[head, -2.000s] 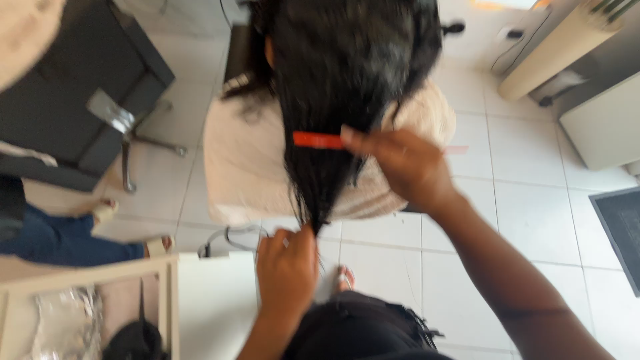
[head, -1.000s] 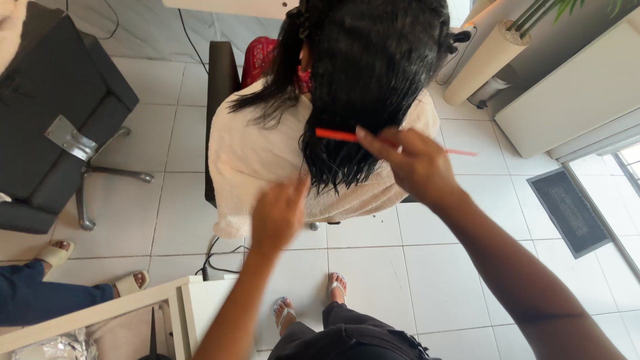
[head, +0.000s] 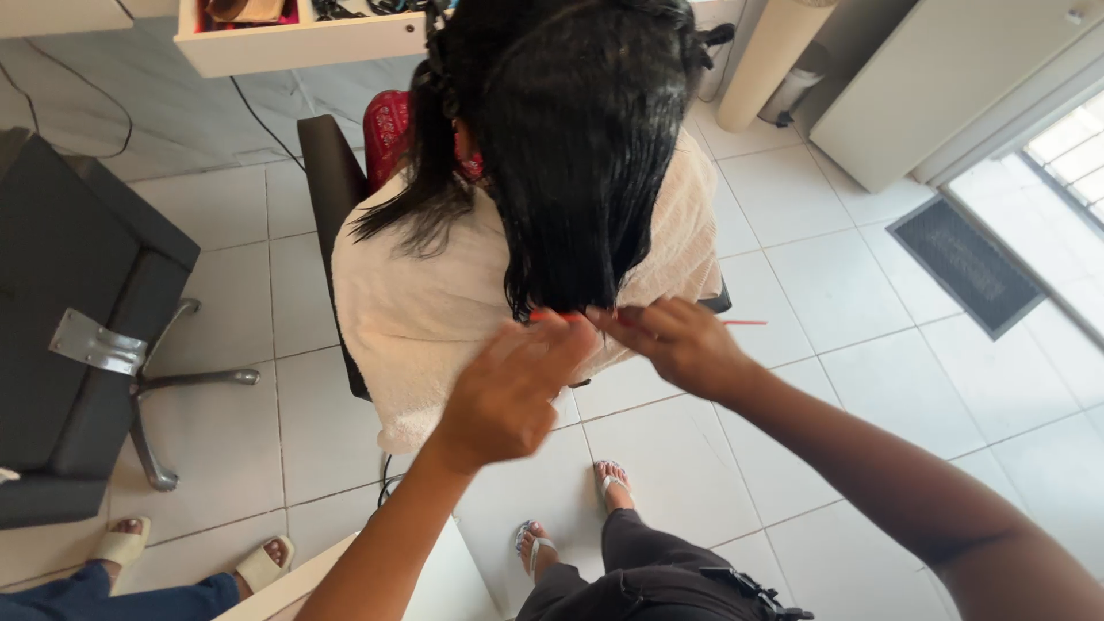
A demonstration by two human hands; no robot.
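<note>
A seated person's wet black hair (head: 578,172) hangs straight down the back over a cream towel (head: 414,293). A looser section lies over the left shoulder, and a dark clip (head: 718,36) sits at the head's right side. My right hand (head: 681,345) grips a red tail comb (head: 746,323) at the hair's lower ends, its thin tail pointing right. My left hand (head: 522,388) is beside the comb's other end, just below the hair tips, fingers extended and slightly blurred. Whether it pinches any hair cannot be told.
A black salon chair (head: 78,345) stands at left, near another person's sandaled feet (head: 263,565). An open white drawer (head: 302,50) is beyond the seated person. At right are a dark floor mat (head: 966,266) and a white cabinet (head: 914,86).
My right hand and the comb have moved down the hair to its ends. My left hand held the gathered ends two seconds ago; the hair now hangs spread out. The view has shifted.
</note>
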